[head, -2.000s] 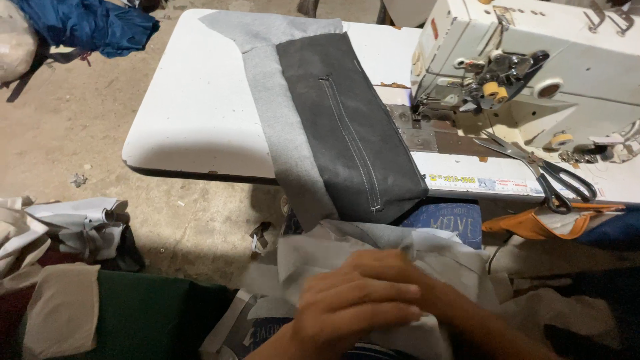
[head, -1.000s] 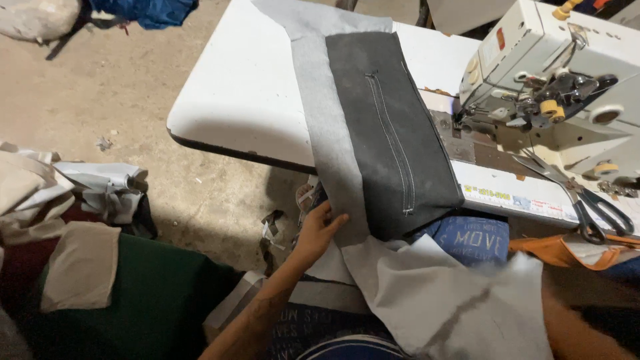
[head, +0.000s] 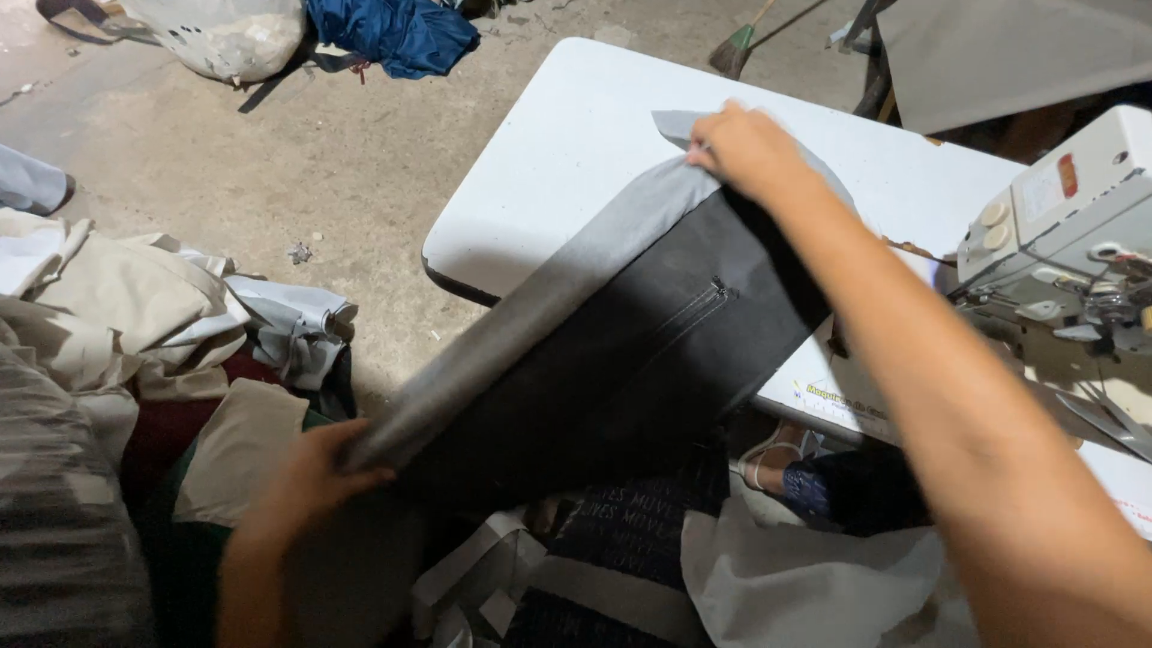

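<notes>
A black fabric panel [head: 594, 360] with a stitched slot, edged by a long grey fabric strip [head: 576, 261], stretches slantwise between my hands. My right hand [head: 742, 148] grips the strip's upper end over the white table, its arm crossing in from the right. At the lower left, my left hand [head: 315, 477], somewhat blurred, is closed on the other end of the strip. The panel's lower part falls in shadow over my lap. A pale grey cloth [head: 810, 576] lies over the lap at the lower right.
The white sewing table [head: 504, 207] stands ahead, with an industrial sewing machine [head: 1062, 216] at right and scissors [head: 1111, 423] near it. Cloth pieces [head: 135, 306] are heaped at left. A sack [head: 225, 36], a blue cloth bundle [head: 391, 31] and a broom [head: 738, 49] are on the floor beyond.
The panel and strip, lying across the table edge before, are now lifted and slanted between both hands. My right hand has moved from the lap cloth to the strip's far end. The view has shifted left.
</notes>
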